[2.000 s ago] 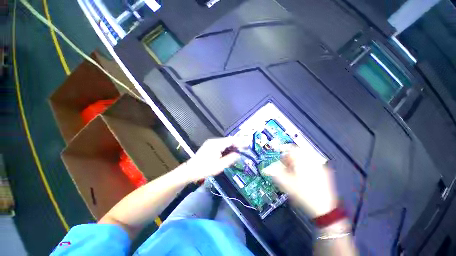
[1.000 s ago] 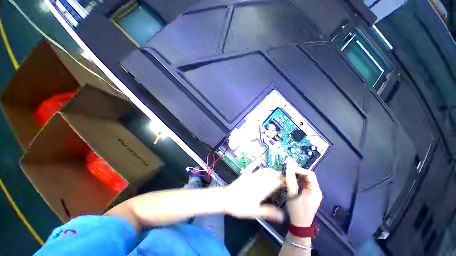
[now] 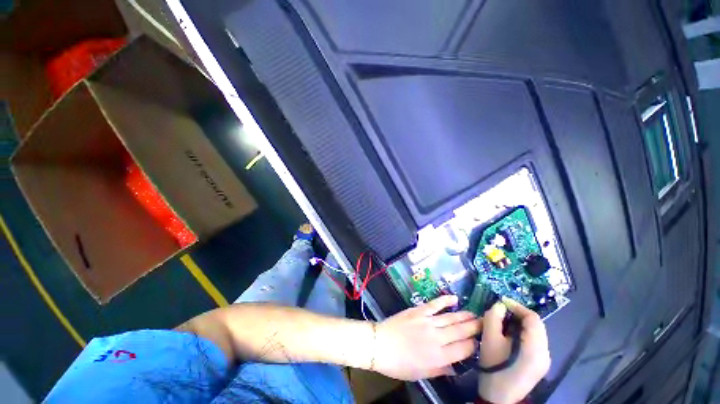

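The green main board [image 3: 517, 252] lies in the bright metal recess [image 3: 521, 193] of the black TV back cover [image 3: 450, 126]. My left hand [image 3: 426, 339] rests flat over the near edge of the board, fingers spread towards the right. My right hand [image 3: 517, 347] is beside it with curled fingers around a dark cable-like piece [image 3: 509, 351] at the board's near side. The far end of that piece is hidden. Thin red and white leads [image 3: 361, 276] hang over the cover's near-left edge.
Open cardboard cartons [image 3: 178, 150] with red bubble-wrap [image 3: 150, 201] stand left of the line. A bright metal rail [image 3: 237, 110] runs along the cover's left side. A frame opening [image 3: 659, 146] shows at the right. My legs are below the rail.
The view has moved closer to the board. My left hand has gone from a blurred reach to lying on the board's near edge. My right hand stays close beside it.
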